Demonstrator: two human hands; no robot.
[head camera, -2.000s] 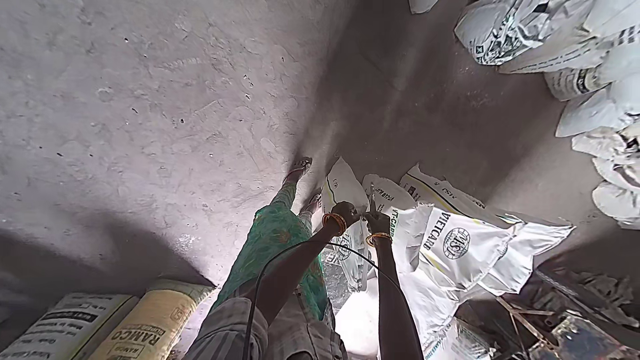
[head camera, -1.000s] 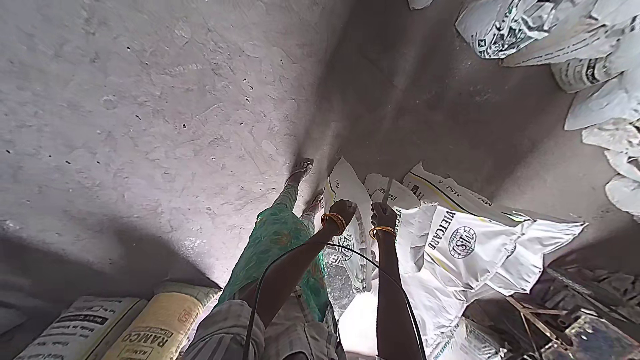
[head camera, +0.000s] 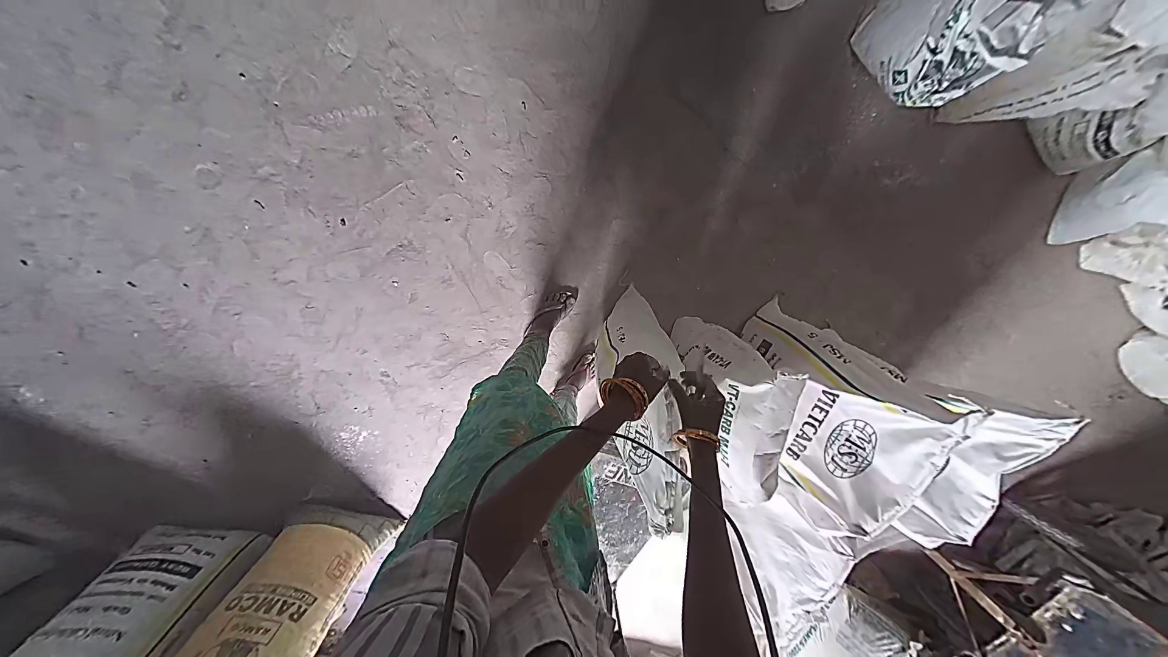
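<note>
My left hand (head camera: 641, 372), with orange bangles at the wrist, is at the upper part of a white printed sack (head camera: 634, 326). Close on its right is my right hand (head camera: 699, 400), also wearing bangles, by a second white sack (head camera: 753, 415) with green lettering. The fingers are dark and small, so what they grip is unclear. A white sack with a globe mark (head camera: 853, 447) lies to the right, over other white sacks. Behind it leans a sack with a yellow stripe (head camera: 821, 351). A thin black cable (head camera: 474, 493) loops across my forearms.
Full sacks, one tan Ramco sack (head camera: 283, 589) and one white (head camera: 137, 593), stand at the lower left. White sacks (head camera: 1095, 137) are piled at the upper right. Wooden sticks (head camera: 981, 598) and scrap lie at the lower right. My sandalled foot (head camera: 555, 308) is on the concrete floor (head camera: 319, 228).
My right hand was raised with a thin object upright in it two seconds ago; it has since lowered beside the sacks. My left hand has stayed nearly in place.
</note>
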